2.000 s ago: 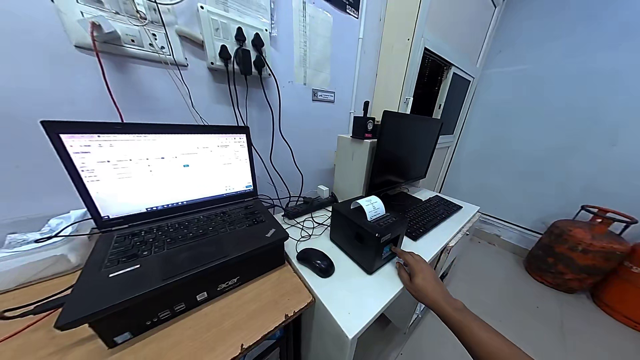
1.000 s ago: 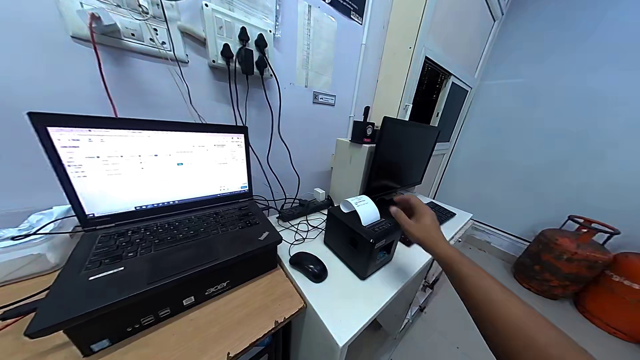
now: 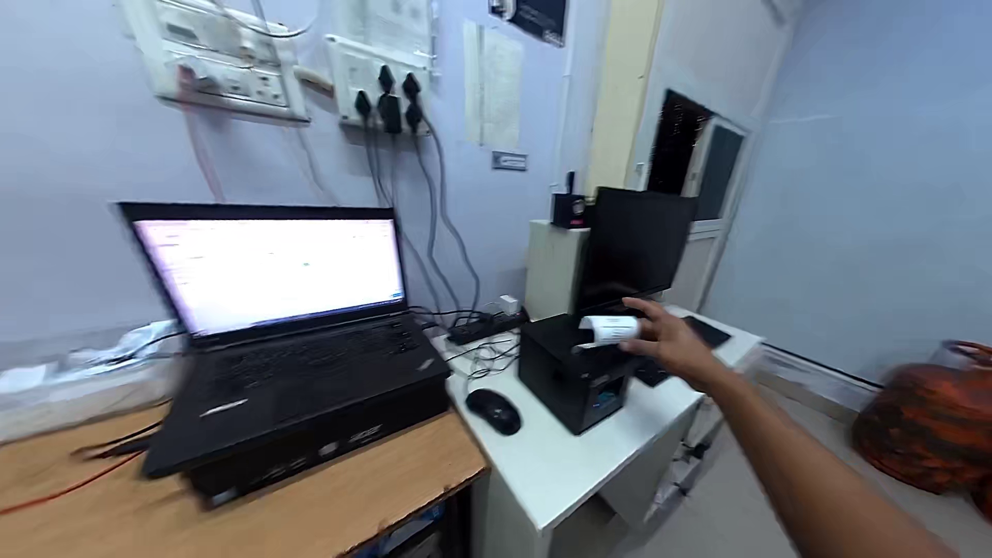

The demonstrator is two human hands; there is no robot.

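Note:
My right hand point(image 3: 673, 341) reaches in from the lower right, its thumb and fingers around the right edge of a curled printed paper slip point(image 3: 612, 329). That slip rises from the top of a black receipt printer point(image 3: 573, 376) on the white desk. Blur hides whether the fingertips press on the paper. A black computer mouse point(image 3: 494, 411) lies left of the printer, and a black keyboard point(image 3: 707, 332) is partly hidden behind the hand. My left hand is out of view.
At left, an open laptop point(image 3: 298, 356) rests on a black Acer computer case point(image 3: 333, 453) on a wooden table point(image 3: 372, 496). Behind the printer stand a dark monitor point(image 3: 639, 244) and tangled cables point(image 3: 492, 356). Red gas cylinders point(image 3: 926, 422) stand on the floor at right.
My right hand has moved from the printer's front right side, up over its top, to the curled paper slip. The view has shifted.

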